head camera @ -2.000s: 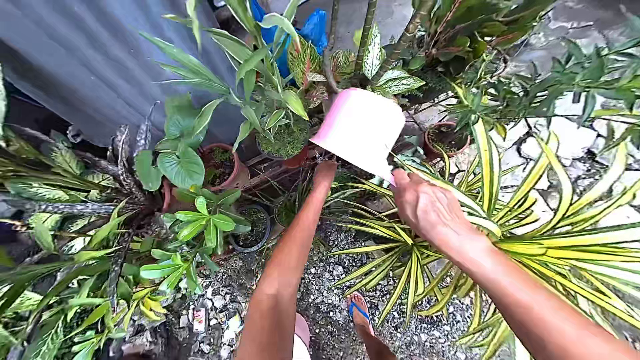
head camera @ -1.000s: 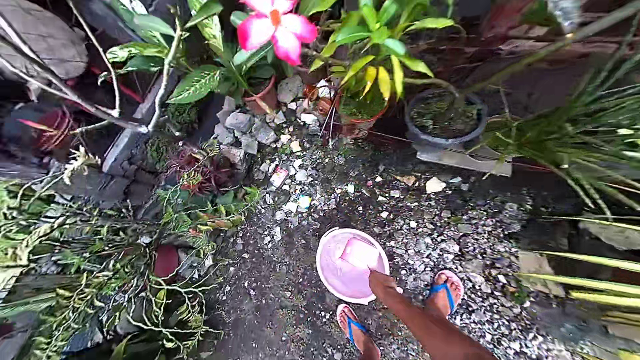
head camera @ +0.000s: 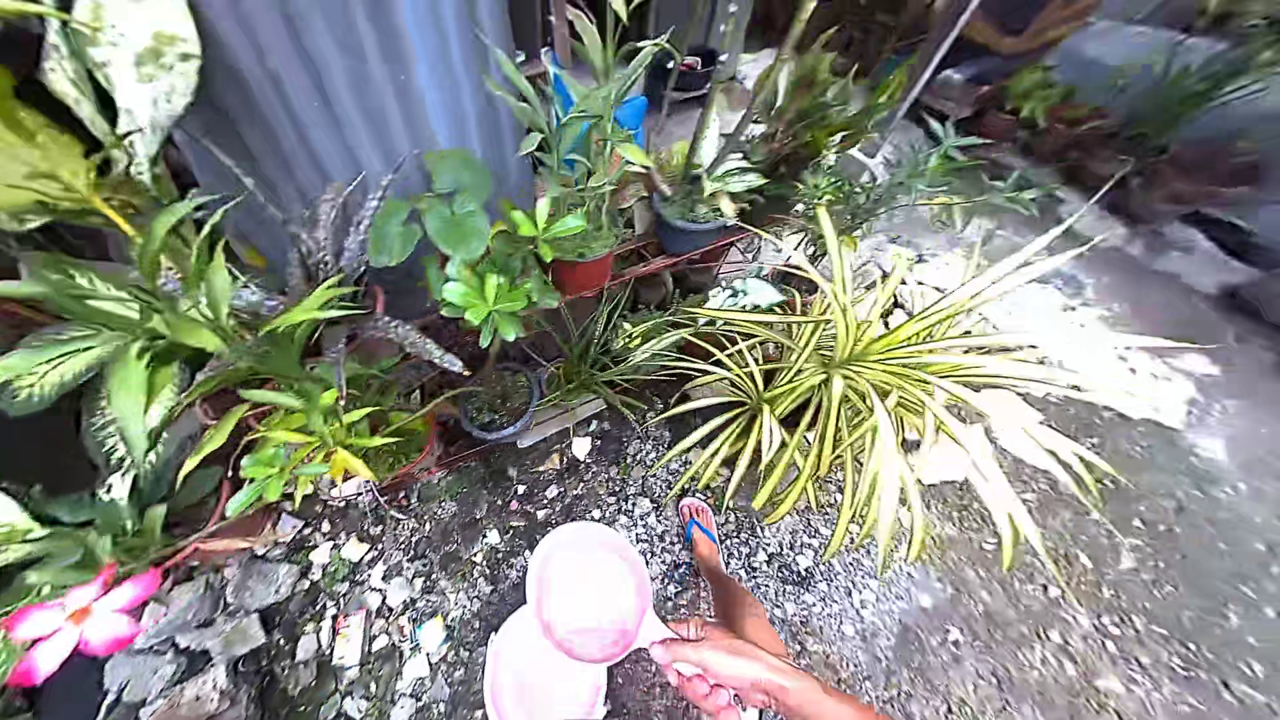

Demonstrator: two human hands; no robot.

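My right hand [head camera: 715, 665] grips the short handle of a pink plastic dipper [head camera: 588, 592] near the bottom middle of the head view. The dipper's round mouth faces up toward me, and whether water is in it I cannot tell. Below and partly behind it stands a pink pail or basin [head camera: 540, 672] on the gravel, its near part cut off by the frame. My left hand is out of view. Just beyond the dipper is one foot in a blue-strapped flip-flop [head camera: 700, 525].
Potted plants line the far side, among them a black pot [head camera: 500, 402], a red-brown pot [head camera: 582, 272] and a dark pot [head camera: 690, 230]. A spiky variegated plant [head camera: 840, 370] spreads at right. Broken stones [head camera: 215, 625] and a pink flower [head camera: 80, 622] lie at lower left.
Two seconds ago both hands were at the pink vessel over the pots; one second ago the dipper was in the basin. Now the dipper is raised above it, and the view has swung back toward the plants.
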